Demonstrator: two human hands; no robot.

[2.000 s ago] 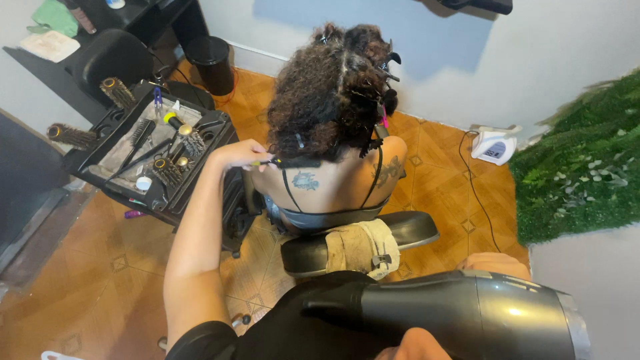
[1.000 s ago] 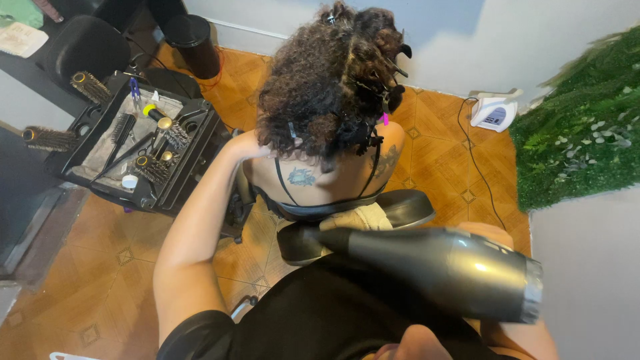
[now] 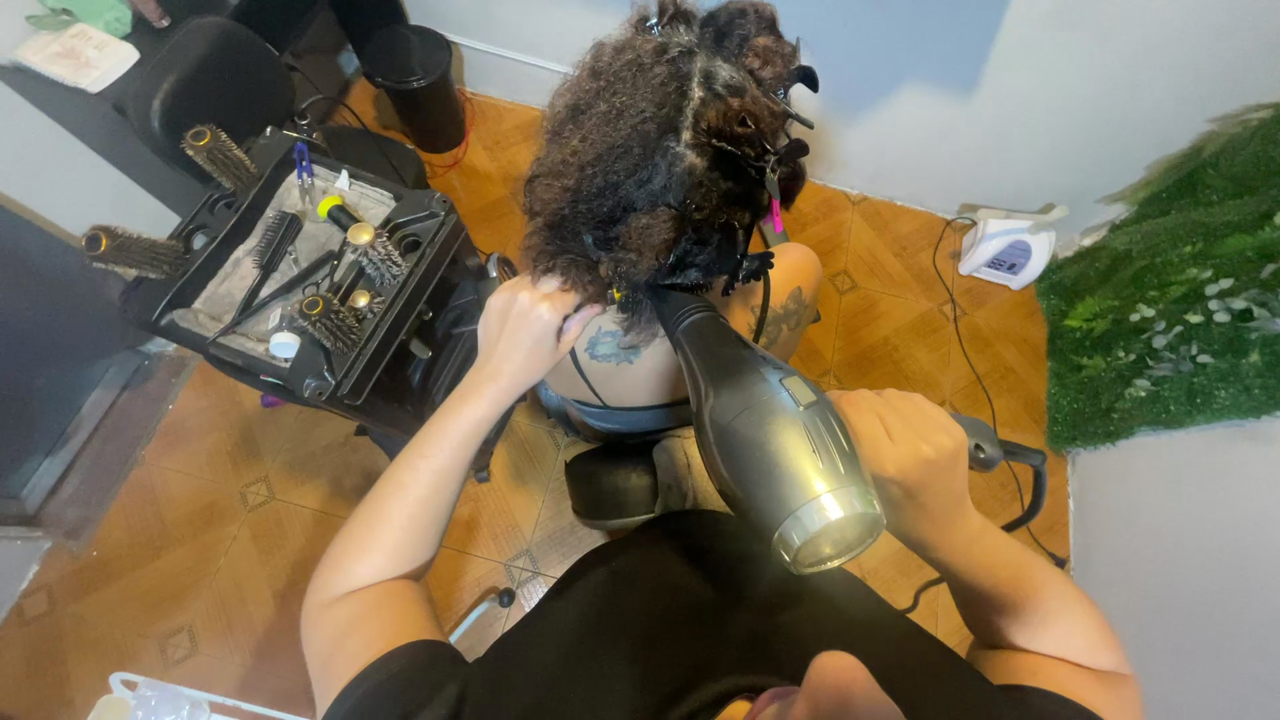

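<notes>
In the head view a seated person's dark curly hair (image 3: pixel 610 170) is parted, with black clips (image 3: pixel 800 80) and a pink-ended clip (image 3: pixel 775 212) on its right side. My left hand (image 3: pixel 535 330) is closed at the lower left ends of the hair; what it grips is hidden, though a small yellow piece shows just to its right. My right hand (image 3: pixel 900 450) holds a dark hair dryer (image 3: pixel 760 410) by the handle. The dryer's nozzle points up at the lower hair, close to the seated person's neck and right of my left hand.
At left stands a black trolley (image 3: pixel 375 370) with round brushes (image 3: pixel 222 158), a flat brush (image 3: pixel 275 240) and clips on a towel. Behind it are a black chair (image 3: pixel 215 80) and a bin (image 3: pixel 415 90). A white device (image 3: pixel 1005 248) with a cable lies by the right wall.
The hair dryer has swung from sideways across my body to pointing at the hair. A tool seen in my left hand two seconds ago is now hidden.
</notes>
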